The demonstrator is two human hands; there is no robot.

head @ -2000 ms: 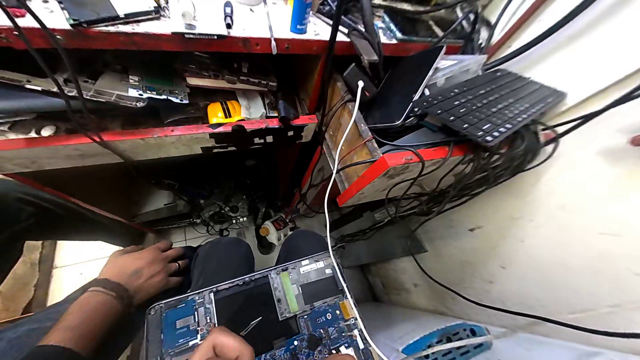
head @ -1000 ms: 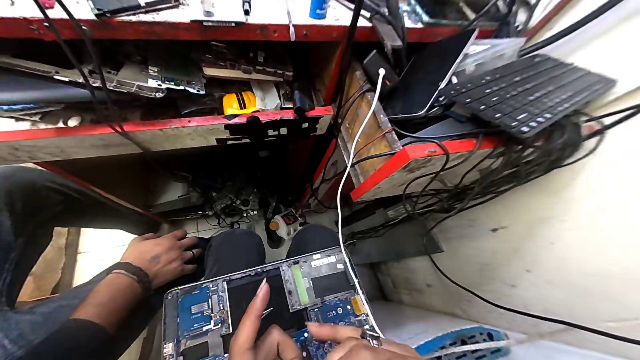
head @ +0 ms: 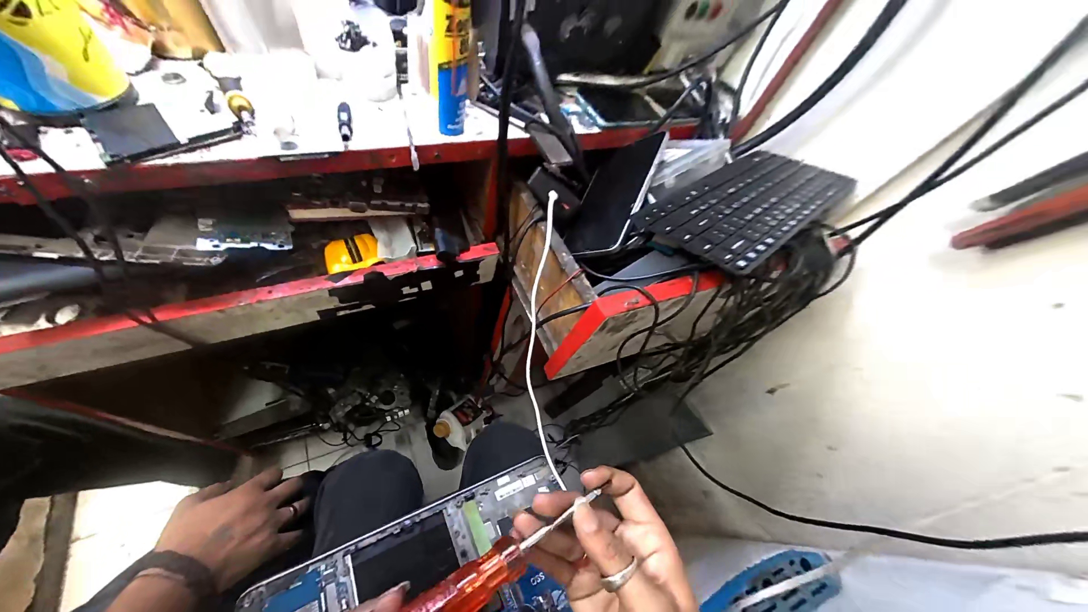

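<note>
A screwdriver with a clear red handle slants over an opened laptop chassis lying on my lap. Only fingertips of my left hand show at the bottom edge, against the handle; the rest is out of view. My right hand, with a ring on it, pinches the metal shaft near its tip between thumb and fingers. Whether a small part sits at the tip cannot be told. The chassis has a black battery area, a green strip and a blue circuit board, partly hidden by my hands.
Another person's hand, with a bracelet, rests left of the chassis by my knee. A white cable hangs down to the chassis. Ahead are a red-edged bench, a shelf of parts, a black keyboard and tangled cables. A blue plastic item is lower right.
The red-handled screwdriver now shows in my hands; it was not visible earlier. My right hand has risen from the board. The view has tilted up toward the bench top.
</note>
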